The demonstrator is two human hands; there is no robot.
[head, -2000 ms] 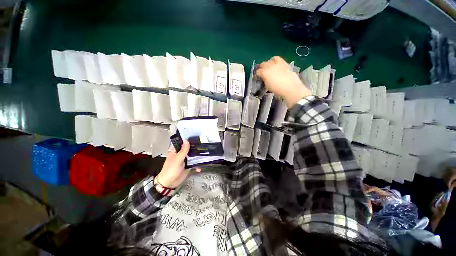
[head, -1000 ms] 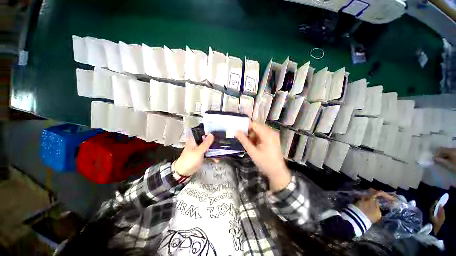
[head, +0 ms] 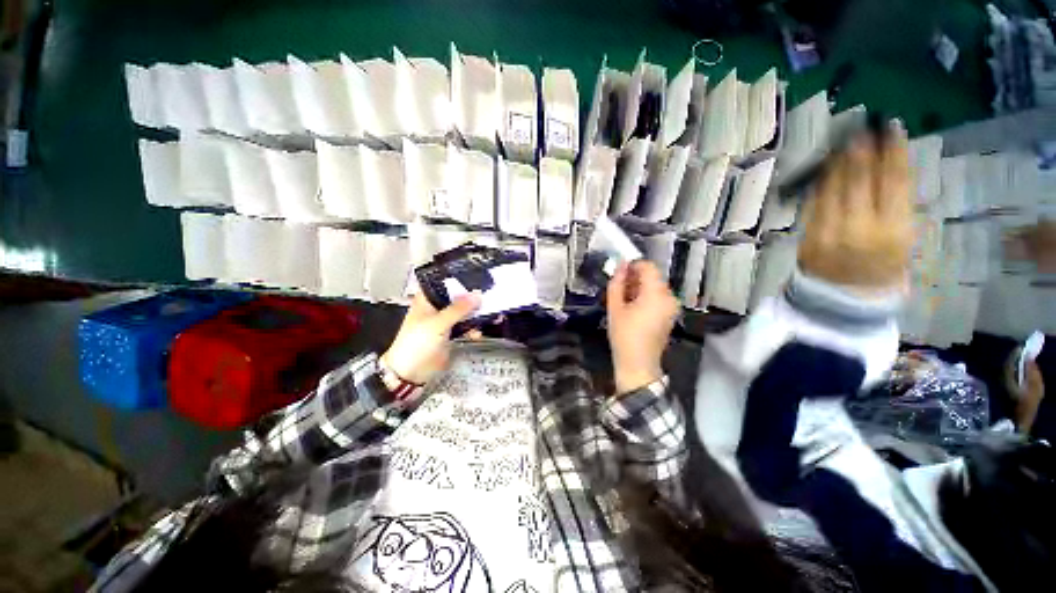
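My left hand (head: pixel 426 336) holds a small stack of dark flat products with white inserts (head: pixel 498 290), in front of the nearest carton row. My right hand (head: pixel 639 310) pinches a small flat white and dark piece (head: pixel 611 246), apart from the stack and over the nearest row. The piece is too blurred to name surely. White cartons (head: pixel 371 180) stand in three long rows with flaps raised. Some to the right of the middle hold dark contents, and two in the back row bear printed labels (head: pixel 561 130).
Another person's blurred hand (head: pixel 859 220) reaches over the cartons at the right, sleeve navy and white. Blue (head: pixel 125 348) and red (head: pixel 220 368) stools stand lower left. A clear plastic bag (head: pixel 926 400) lies lower right. A pale ring (head: pixel 708 51) lies on the green table (head: pixel 290 26).
My right hand has moved away from the stack to the right, with a small piece in it. The other person's arm has reached in over the cartons. The view has shifted.
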